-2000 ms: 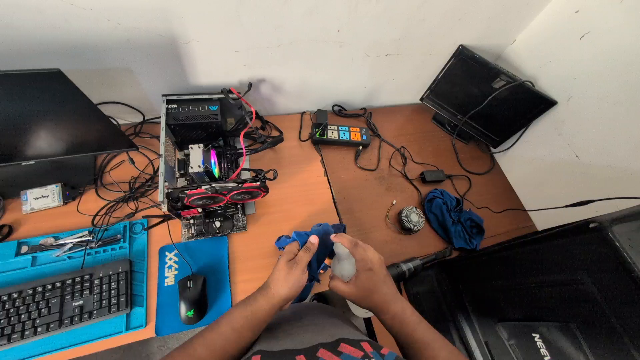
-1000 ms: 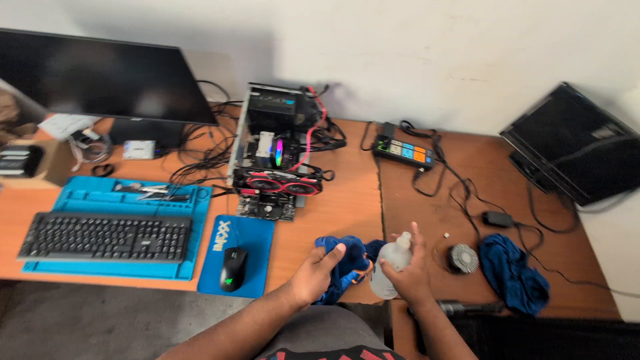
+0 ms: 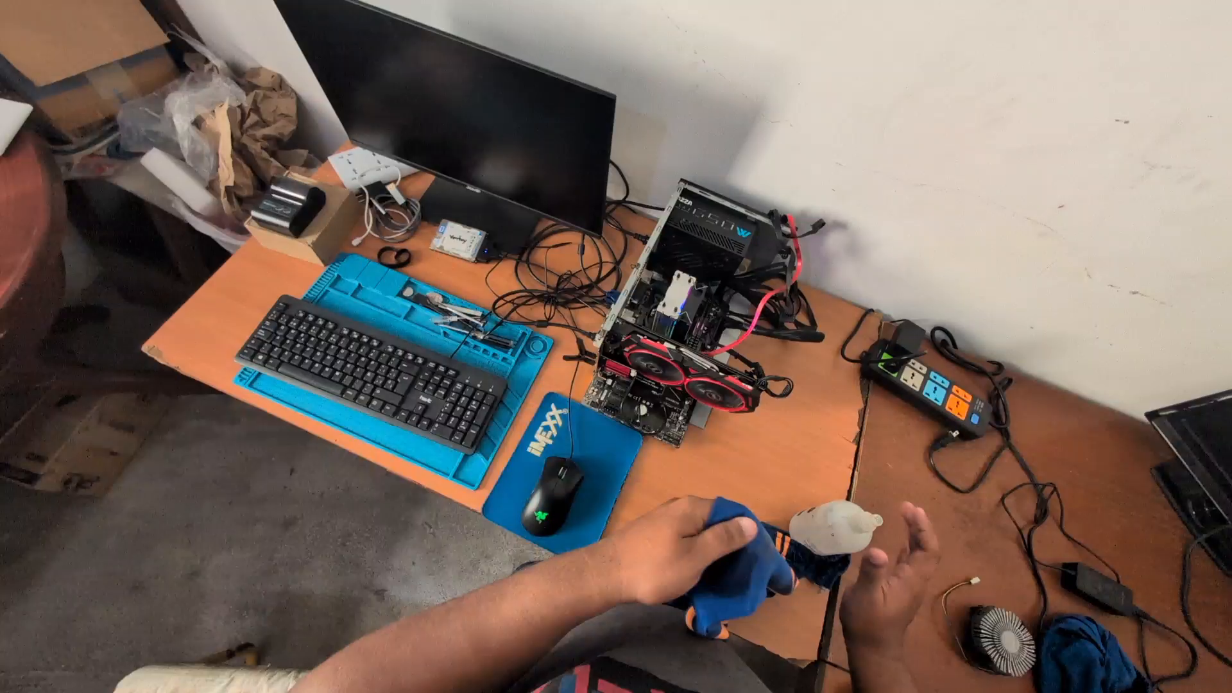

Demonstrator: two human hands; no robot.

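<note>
My left hand (image 3: 679, 549) grips a blue cloth (image 3: 736, 568) with orange edging, bunched around its fingers at the table's front edge. Just right of the cloth, a translucent plastic bottle (image 3: 834, 527) lies tilted on dark blue fabric (image 3: 813, 566). My right hand (image 3: 890, 577) is beside the bottle's nozzle with thumb and fingers apart, holding nothing. Beyond my hands stands an open computer assembly with a graphics card (image 3: 688, 375) bearing two fans, a motherboard (image 3: 635, 409) and a power supply (image 3: 707, 231).
A black mouse (image 3: 552, 496), a keyboard (image 3: 371, 371) on a blue work mat (image 3: 481, 472) and a monitor (image 3: 462, 106) stand left. On the right are a power strip (image 3: 929, 387), a round cooler fan (image 3: 1003, 640), an adapter (image 3: 1097, 587), crumpled blue cloth (image 3: 1088, 654) and loose cables.
My right hand has let go of the bottle, which it held in the earlier frames. My left hand still holds the blue cloth. The view has swung left.
</note>
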